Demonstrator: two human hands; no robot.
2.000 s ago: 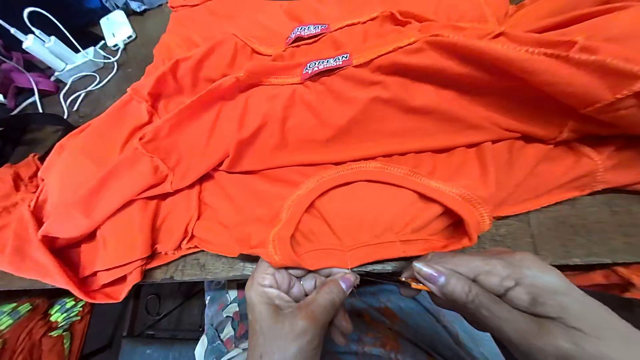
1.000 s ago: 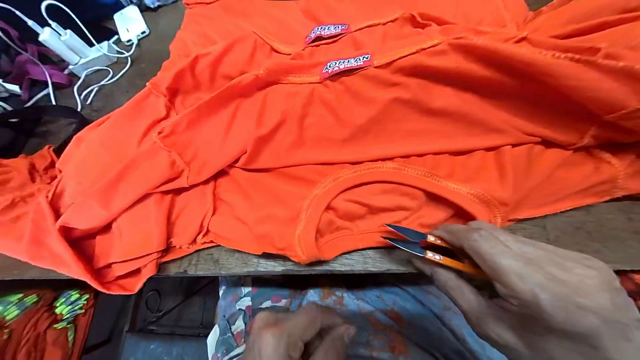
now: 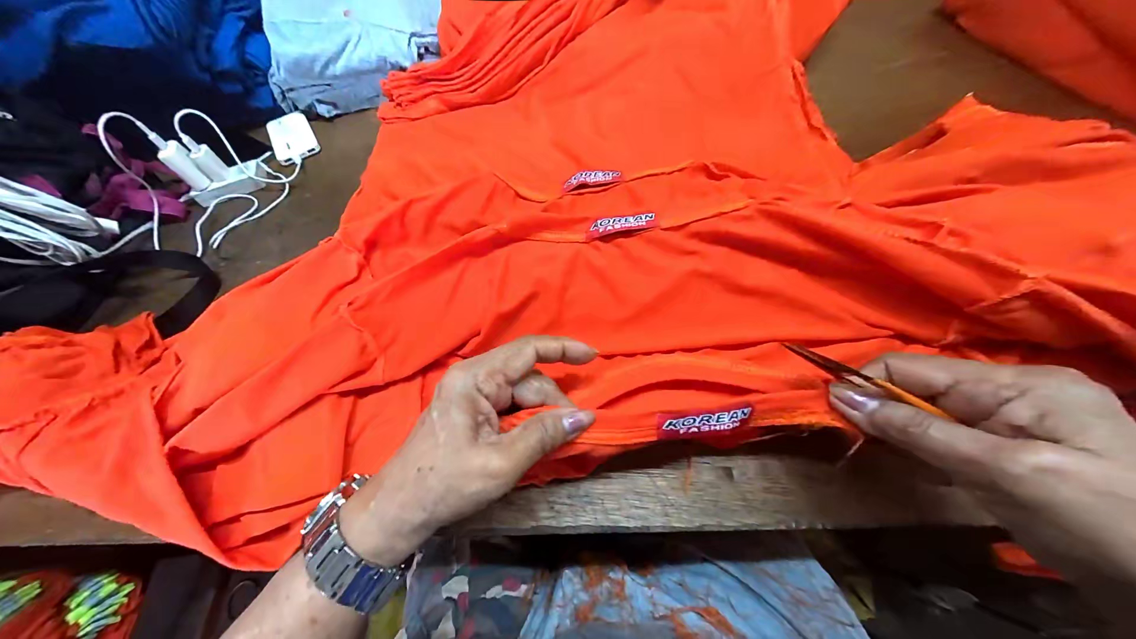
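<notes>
Orange knit shirts (image 3: 612, 293) lie layered over the wooden table. The nearest neckline has a red woven label (image 3: 706, 423) along its edge, between my hands. My left hand (image 3: 497, 435), with a metal watch (image 3: 342, 541) on its wrist, is at the left part of this neckline, thumb and index finger apart; whether it touches the cloth is hard to tell. Thread snips with orange handles (image 3: 887, 390) are held in my right hand (image 3: 976, 426), blades pointing up and left. The right thumb and fingers also meet the neckline's right end. Two more labels (image 3: 621, 224) show on the shirts behind.
A white power strip (image 3: 226, 182) with chargers and cables stands at the left, beside dark cloth and a black strap (image 3: 191, 293). Folded grey cloth (image 3: 342, 53) and blue cloth (image 3: 177, 53) lie at the back left. The table's front edge (image 3: 710, 497) runs below the shirts.
My left hand has come up from below the table edge to the neckline. The near neckline was a round opening; now its band lies flatter with a label showing. The view has shifted.
</notes>
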